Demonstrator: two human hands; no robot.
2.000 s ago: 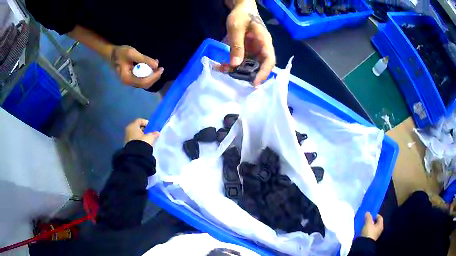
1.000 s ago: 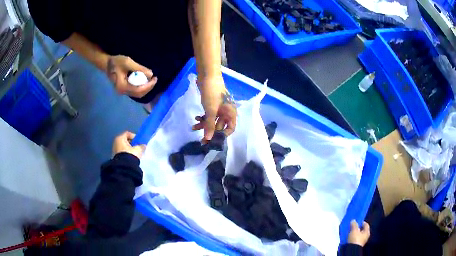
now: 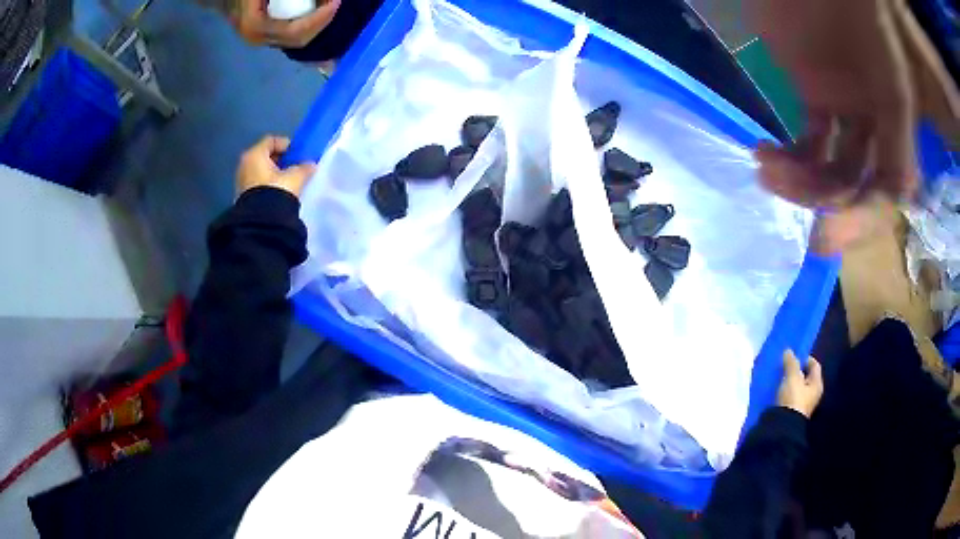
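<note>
The blue plastic tray [image 3: 395, 356] is tilted in front of me, lined with a creased white liner sheet [image 3: 726, 305]. Black moulded housings [image 3: 542, 279] lie heaped in its middle, with several loose at the left and right; a fold of liner crosses over some. My left hand [image 3: 270, 168] grips the tray's left side. My right hand [image 3: 801, 385] grips its right side near the lower corner.
Another person's blurred hand [image 3: 842, 158] is over the tray's upper right corner. Their other hand [image 3: 290, 23] holds a white object at the top edge. A red-handled broom [image 3: 116, 395] is at lower left, a blue crate [image 3: 65, 111] at upper left, brown cardboard [image 3: 884, 279] at right.
The other person's hand has left the housings and moved right, to the tray's upper right corner. The tray now shows higher in view. Both my hands still hold it.
</note>
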